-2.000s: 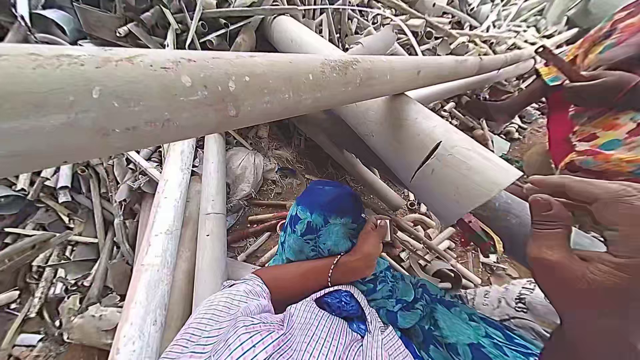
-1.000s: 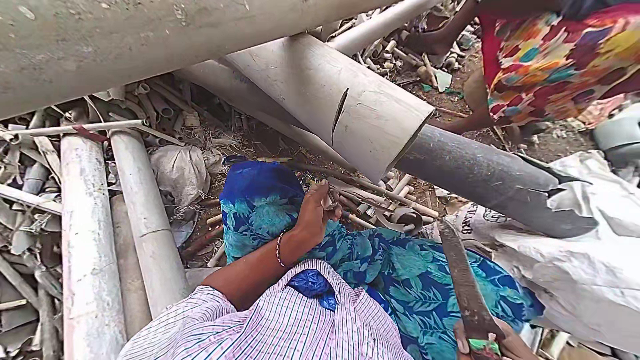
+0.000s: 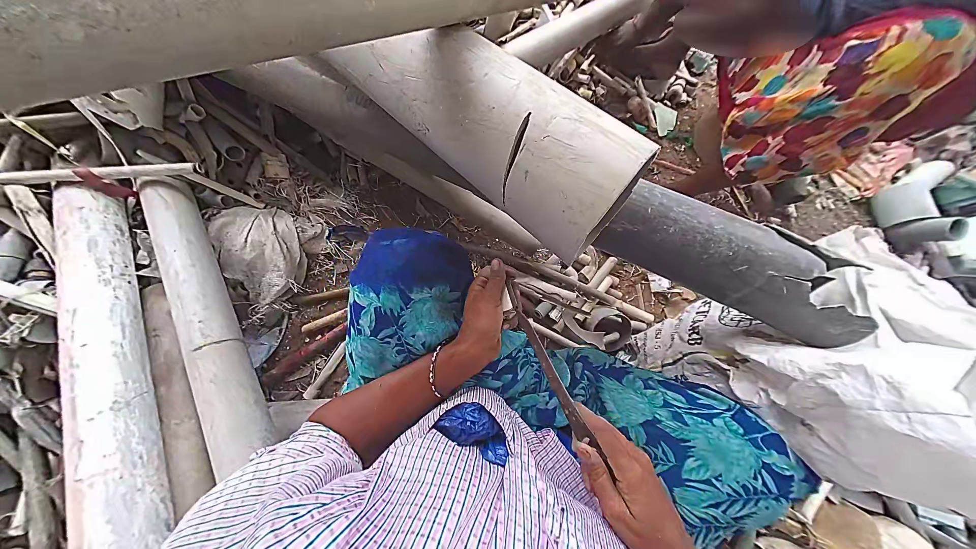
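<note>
My left hand (image 3: pixel 483 314), a beaded bracelet at its wrist, is closed on a small pale piece (image 3: pixel 506 301), largely hidden by the fingers. It is over my lap, on the blue leaf-patterned cloth (image 3: pixel 427 320). My right hand (image 3: pixel 629 480) grips the lower end of a long, narrow, rusty metal blade (image 3: pixel 550 374). The blade slants up and left, its far end at the pale piece beside my left thumb. Whether they touch I cannot tell.
A wide plastic pipe (image 3: pixel 488 122) with a slit lies ahead, near a dark grey broken pipe (image 3: pixel 717 252). Another long pipe (image 3: pixel 229 38) crosses above. More pipes (image 3: pixel 114 343) lie at left. A white sack (image 3: pixel 862 366) is at right. A person in a colourful skirt (image 3: pixel 839 99) is at upper right.
My right hand was empty and raised at the right two seconds ago; one second ago it was low at the right with the blade. The blade has since moved left to my left hand.
</note>
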